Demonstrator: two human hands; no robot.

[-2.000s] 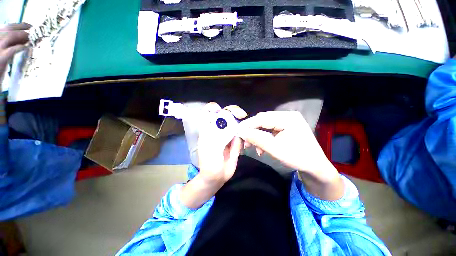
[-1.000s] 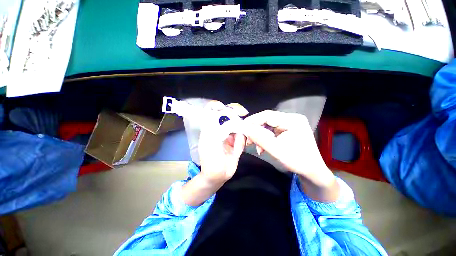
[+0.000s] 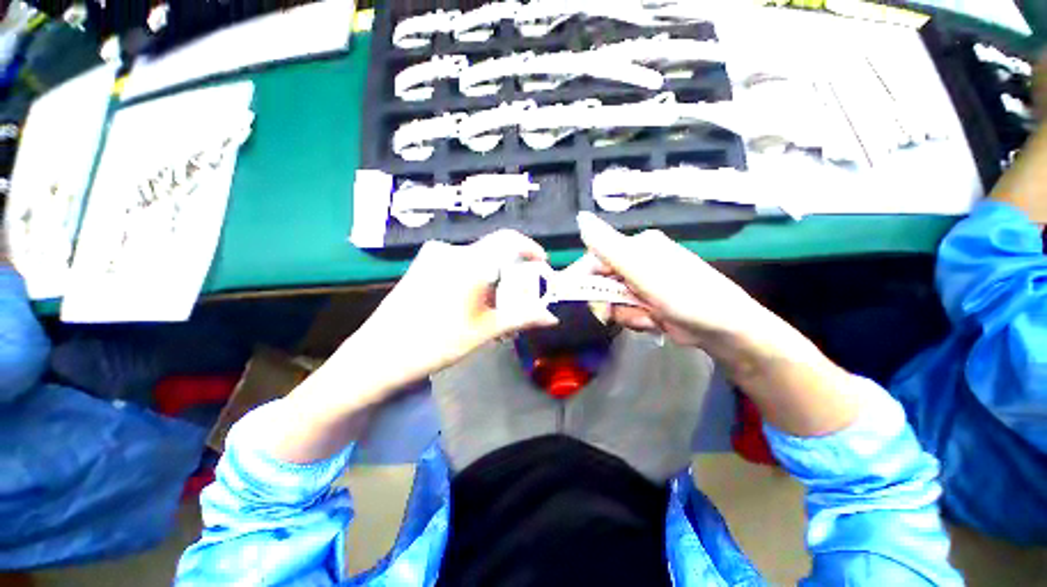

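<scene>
A small round watch head (image 3: 527, 287) with a pale rim is pinched in the fingers of my left hand (image 3: 459, 292). A white strap with a row of small holes (image 3: 591, 289) runs from the watch head to the right. My right hand (image 3: 660, 281) holds this strap between thumb and fingers. Both hands are just in front of the bench edge. The fingers hide the joint between strap and head. The black foam tray (image 3: 557, 206) behind them holds rows of watches with white straps.
White paper (image 3: 850, 126) with slim white strips lies right of the tray. Paper sheets with pale pieces (image 3: 161, 229) lie at the left on the green bench (image 3: 299, 149). Blue-sleeved people (image 3: 987, 333) sit at both sides. A cardboard box (image 3: 258, 384) and red stools (image 3: 184, 393) are below.
The view has tilted up and shows more of the tray. Both hands have moved up towards the bench edge, and the right hand now holds the holed strap stretched out beside the watch head.
</scene>
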